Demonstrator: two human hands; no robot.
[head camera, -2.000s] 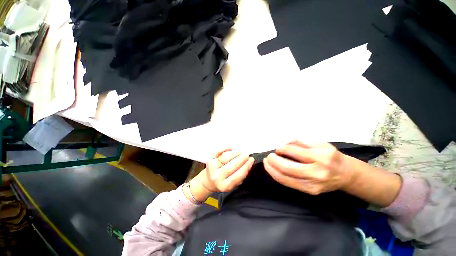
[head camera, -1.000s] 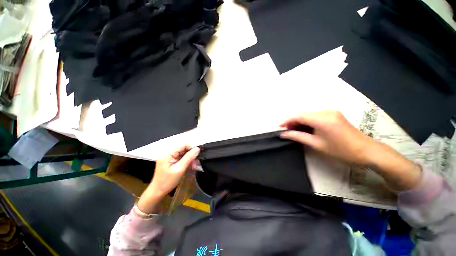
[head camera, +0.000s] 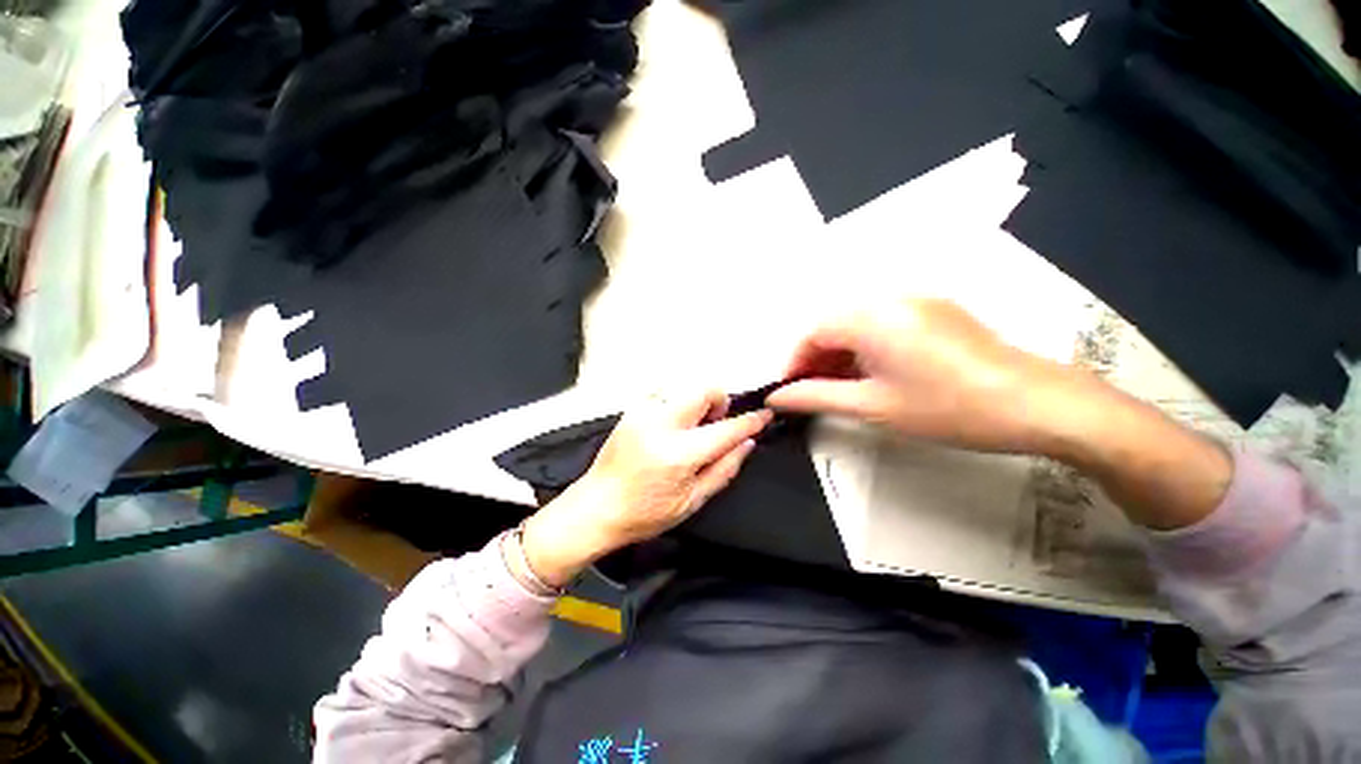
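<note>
A soft black panel (head camera: 769, 505) lies over the near table edge, against my apron. Its top edge is folded into a narrow strip. My left hand (head camera: 657, 470) pinches this strip near its middle, and a black end sticks out to the left behind the hand. My right hand (head camera: 896, 381) pinches the strip just to the right of my left fingertips. The fingers hide part of the fold.
A crumpled heap of black panels (head camera: 448, 321) lies on the left of the white table (head camera: 687, 284). More flat black panels (head camera: 896, 90) lie at the right. A marked sheet (head camera: 1030, 515) is under my right forearm. A cardboard box (head camera: 366, 537) and green frame (head camera: 142, 549) are at the lower left.
My left hand has moved right along the folded strip, and my right hand has moved slightly left. The hands were apart at the strip's ends one second ago and are now close together.
</note>
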